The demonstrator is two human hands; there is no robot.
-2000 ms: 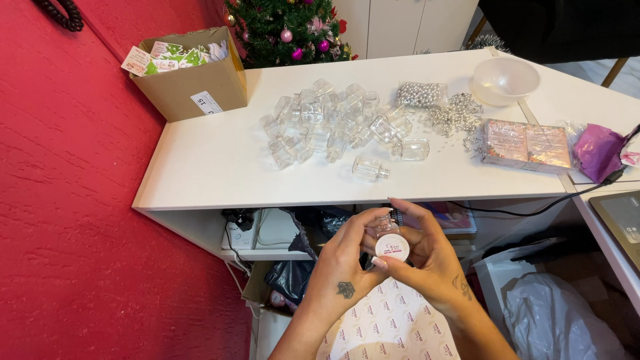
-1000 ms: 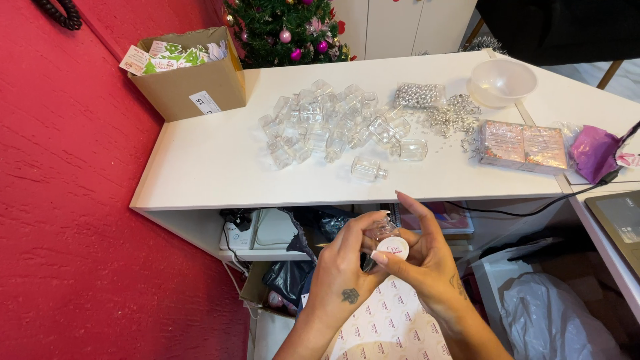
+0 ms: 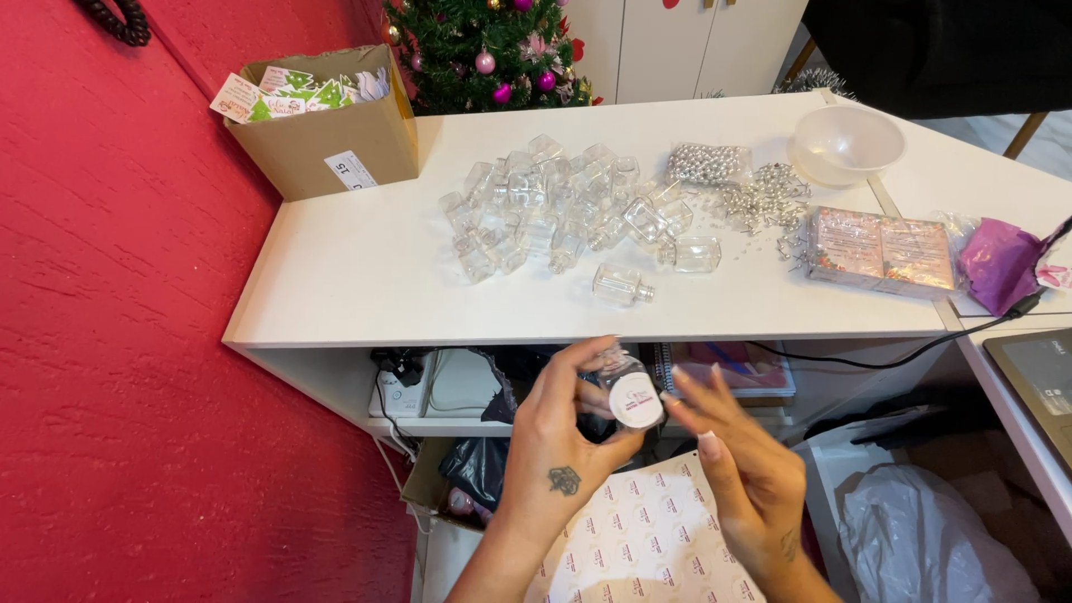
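Observation:
My left hand (image 3: 557, 435) holds a small clear bottle (image 3: 615, 362) with a round white printed sticker (image 3: 634, 400) on its side. To the right of it is my right hand (image 3: 741, 473), fingers spread, its fingertips close to the sticker; whether one touches is not clear. Below both hands lies a sheet of round printed stickers (image 3: 636, 528), partly hidden by my forearms. Clear bottles (image 3: 536, 230) lie in a pile on the white tabletop, and a single one (image 3: 618, 286) lies near the front edge.
A cardboard box of printed tags (image 3: 297, 155) stands at the back left. Silver beads in a bag (image 3: 708, 162), loose silver pieces (image 3: 766, 197), a translucent bowl (image 3: 847, 144), wrapped card packs (image 3: 879, 249) and a purple packet (image 3: 998, 261) are on the right. A black cable (image 3: 888, 363) crosses the front edge.
My right hand has come away from the bottle to the right and its fingers have spread. The bottle remains in my left hand, with more of the sticker showing.

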